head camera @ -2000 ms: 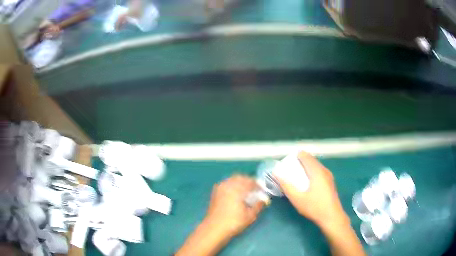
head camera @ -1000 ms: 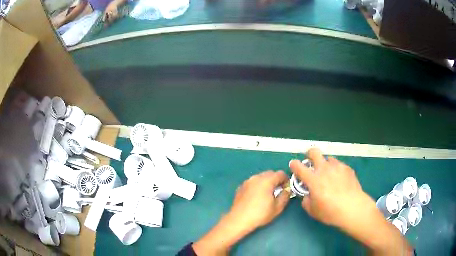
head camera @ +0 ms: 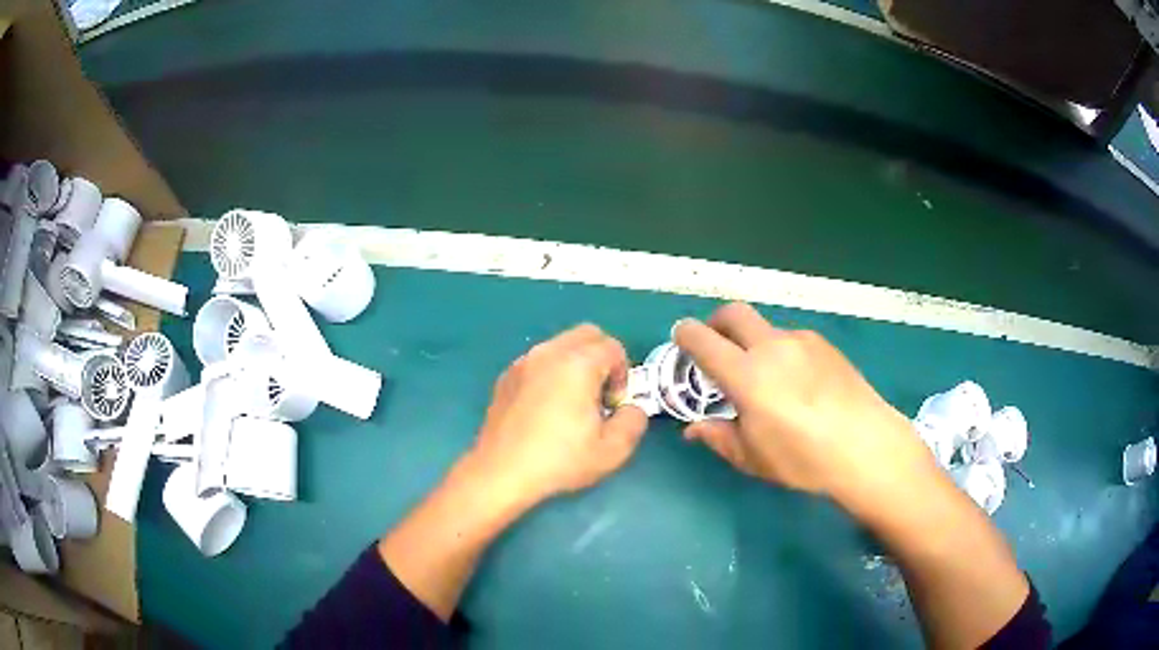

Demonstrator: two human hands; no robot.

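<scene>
A white fan housing is between my hands over the green tabletop, its round head towards the right and its handle towards the left. My left hand grips the handle end, which its fingers mostly cover. My right hand holds the round head, with fingers on its rim. Spokes and rings show inside the head. Whether a motor unit sits in it, I cannot tell.
A cardboard carton heaped with white housings is at the left. Several housings lie piled beside it. Motor units stand at the right, one apart. A pale edge strip borders the green conveyor belt.
The view has shifted, so the piles sit further left and higher. Both hands stay on the housing, whose spoked round opening now shows more clearly. A single motor unit now shows at the far right.
</scene>
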